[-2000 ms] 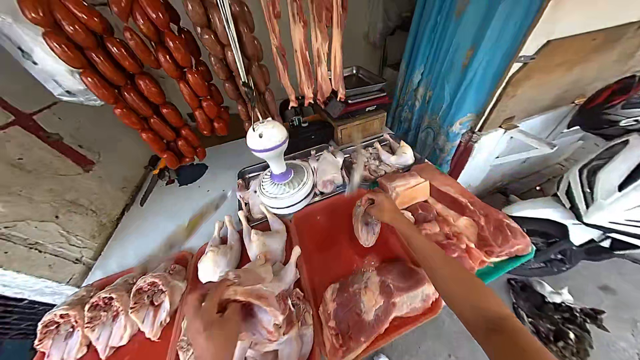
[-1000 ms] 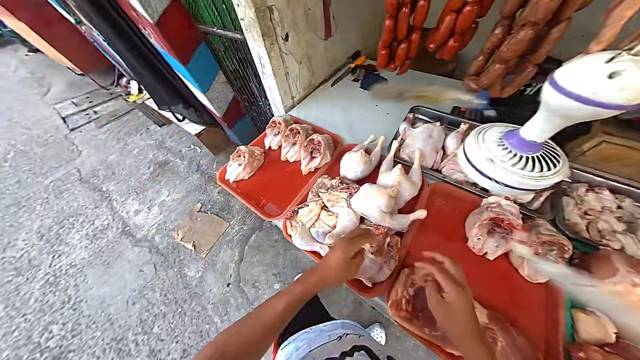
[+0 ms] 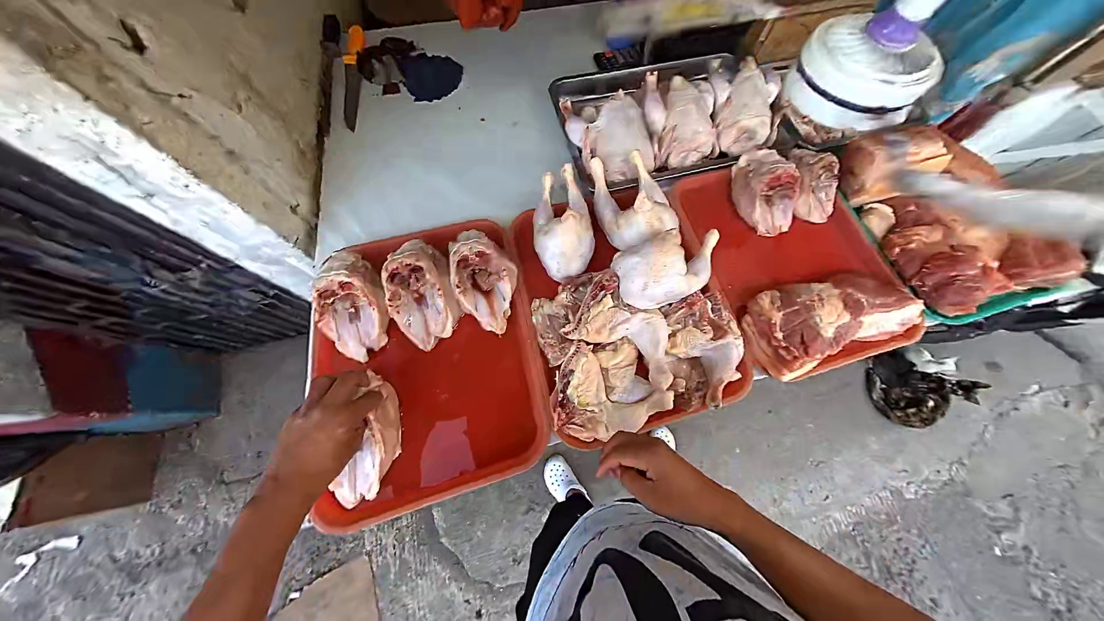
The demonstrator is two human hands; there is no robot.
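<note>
My left hand (image 3: 326, 435) grips a raw chicken piece (image 3: 373, 448) at the near left corner of the left red tray (image 3: 448, 379). Three similar chicken pieces (image 3: 420, 293) stand in a row along that tray's far side. My right hand (image 3: 651, 470) holds nothing, its fingers loosely curled, just off the near edge of the middle red tray (image 3: 528, 250). In that tray lie chicken leg quarters (image 3: 660, 272) and cut chicken pieces (image 3: 617, 388). The right red tray (image 3: 733, 250) bears two chicken pieces (image 3: 768, 191) and a large slab of raw meat (image 3: 802, 323).
A metal tray of chickens (image 3: 619, 134) stands behind, beside a white fan device (image 3: 865, 73), whose blurred blades sweep over the meat. Knives (image 3: 352, 78) lie at the table's far left. A green tray (image 3: 975, 306) holds more meat. A cat (image 3: 914, 388) is on the ground.
The view has swung between frames. My left hand has moved from the middle tray to the left tray, where it grips a chicken piece. My right hand has left the area over the right tray's meat.
</note>
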